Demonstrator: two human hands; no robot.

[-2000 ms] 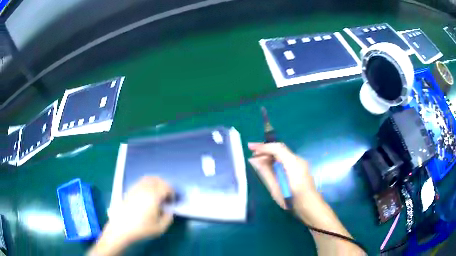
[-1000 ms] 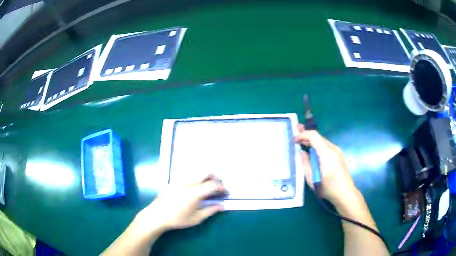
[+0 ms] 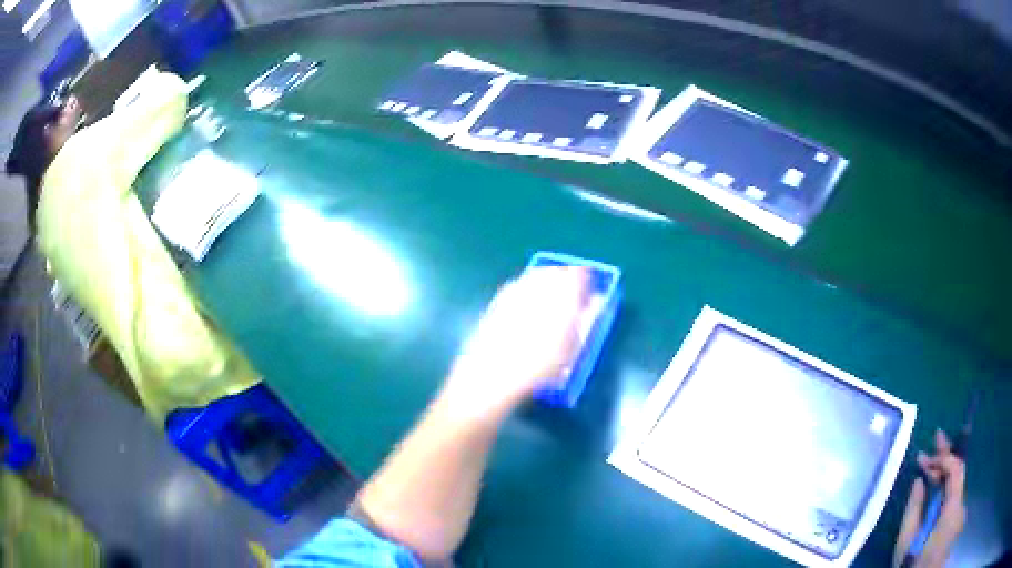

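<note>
My left hand (image 3: 527, 333) is over and partly inside the small blue parts bin (image 3: 599, 333); it is blurred and its fingertips are hidden, so I cannot tell if it holds anything. A tablet cover (image 3: 771, 427), glaring white with a dark outline, lies on its white backing sheet (image 3: 701, 327), with a small ring mark at its lower right corner. My right hand (image 3: 939, 494), near the right edge and partly cut off, holds the soldering iron (image 3: 930, 516) just right of the cover, its dark tip pointing up.
Several dark covers on white sheets, including one nearby (image 3: 732, 150), lie on the green strip beyond the mat. At left, a person in a yellow garment (image 3: 133, 266) is by the bench near a white stack (image 3: 208, 200) and a blue stool (image 3: 261, 449).
The view has swung left. My left hand has left the cover and moved to the blue bin. My right hand still holds the iron beside the cover.
</note>
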